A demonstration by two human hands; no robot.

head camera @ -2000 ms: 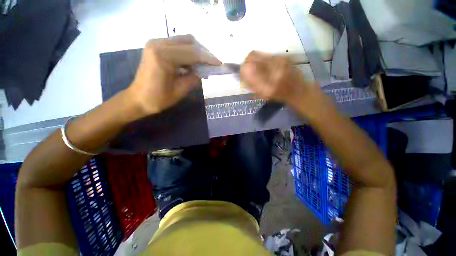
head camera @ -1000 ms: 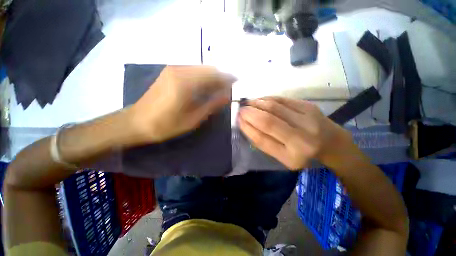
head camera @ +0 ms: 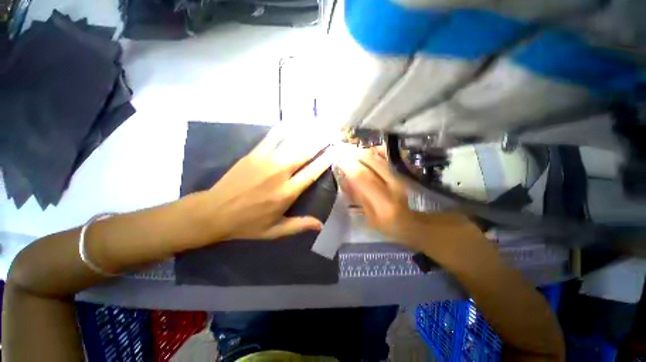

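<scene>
A dark grey cut panel point(head camera: 241, 258) lies flat on the table in front of me. My left hand point(head camera: 258, 191) is spread flat on it, fingers apart, fingertips near the needle area point(head camera: 361, 136). A light strip point(head camera: 329, 233) lies at the panel's right edge, its lower end slanting out between my hands. My right hand point(head camera: 372, 187) is at the strip's upper part, fingertips close to the left ones; whether it grips the strip is hidden. The bright lamp washes out the fingertips. The white and blue sewing machine head point(head camera: 496, 63) looms above at the right.
A stack of dark cut panels point(head camera: 60, 106) lies at left. Dark folded pieces point(head camera: 255, 10) are at the back. Dark strips point(head camera: 564, 184) lie at right, partly behind the machine. A ruler scale point(head camera: 379, 265) runs along the front edge. Blue point(head camera: 453, 329) and red point(head camera: 177, 332) crates stand below.
The view has shifted and the machine head now fills the upper right. My left hand has opened flat on the panel. My right hand has moved to the needle area, and the light strip now shows.
</scene>
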